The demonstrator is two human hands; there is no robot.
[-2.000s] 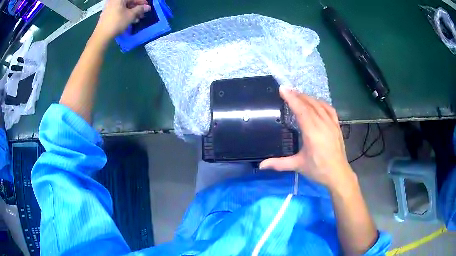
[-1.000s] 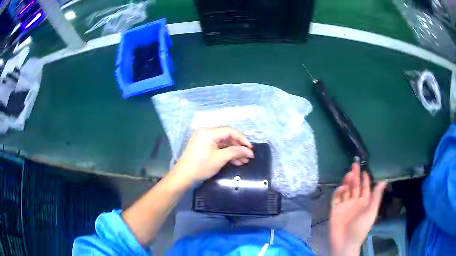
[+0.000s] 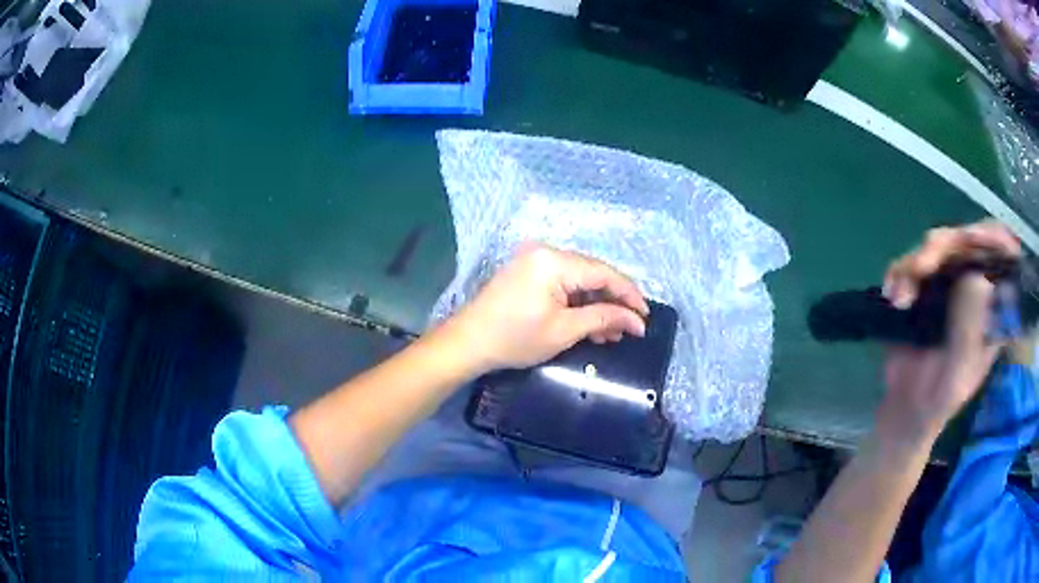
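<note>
A glossy black housing lies at the bench edge, its upper part on crinkled bubble wrap and its lower part over the lap. My left hand rests over its upper part, thumb and fingertips pinched together; whether a small screw is between them cannot be seen. My right hand is at the right, blurred, its fingers closed around the thick black electric screwdriver, which is held above the bench. Its steel bit is not visible.
A blue parts bin with dark contents stands beyond the wrap. A large black box is at the back. White wrapping lies at the far left. Dark crates stand below left. A blue sleeve is at the right.
My left hand has come from the blue bin to the housing and stays there. My right hand has left the housing and picked up the screwdriver from the bench. The view has turned right.
</note>
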